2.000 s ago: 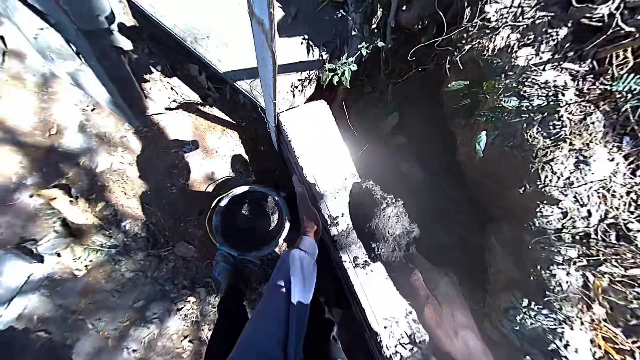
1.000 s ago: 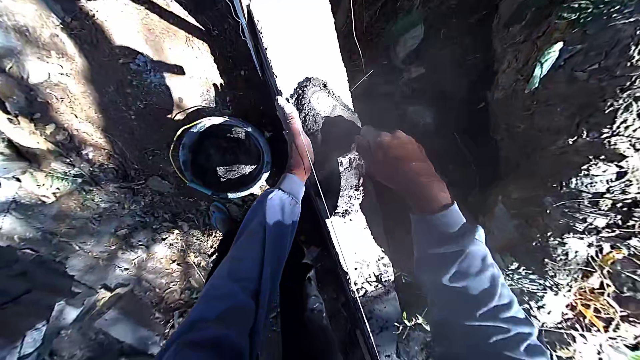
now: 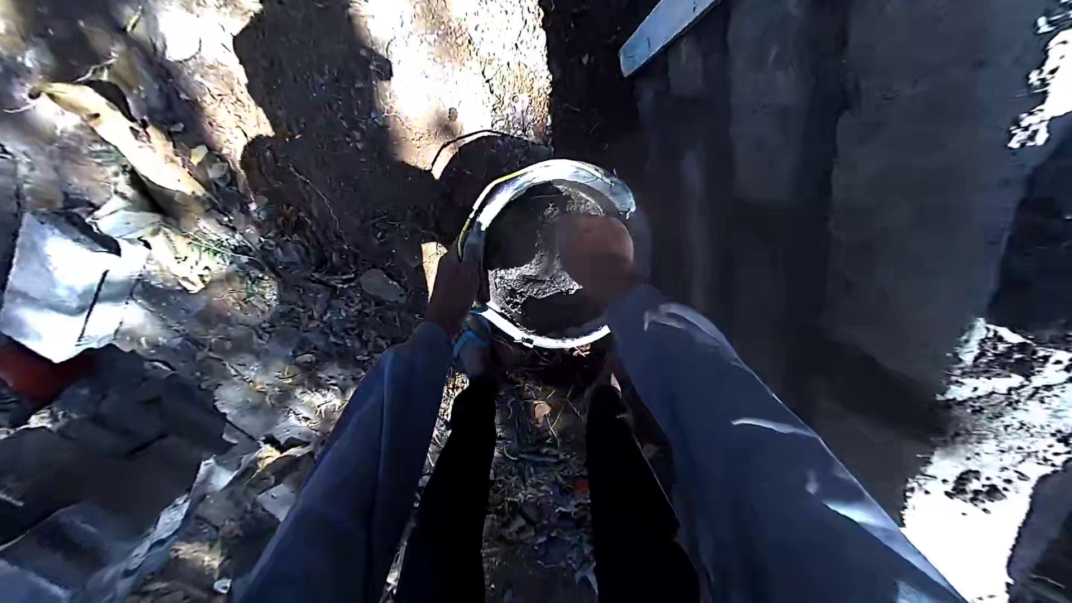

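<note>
A round bucket (image 3: 557, 342) with a pale rim stands between my feet and the sunlit ground, with dark, wet-looking mortar (image 3: 536, 280) inside. My left hand (image 3: 455, 289) grips the bucket's left rim. Over the mortar, inside the right part of the opening, is my right hand (image 3: 596, 255), blurred and seen from its back. Its fingers are hidden, and whether it holds a tool cannot be told.
A grey wall face (image 3: 779, 193) runs along the right, with the end of a pale board (image 3: 666, 38) at its top. Leaf litter (image 3: 318, 368) and crumpled sheet-like pieces (image 3: 71, 280) lie on the left. My feet are just below the bucket.
Both hands have left the top of the narrow wall, where the right one was working at a mound of mortar, and are now at the bucket. The view has swung toward the bucket.
</note>
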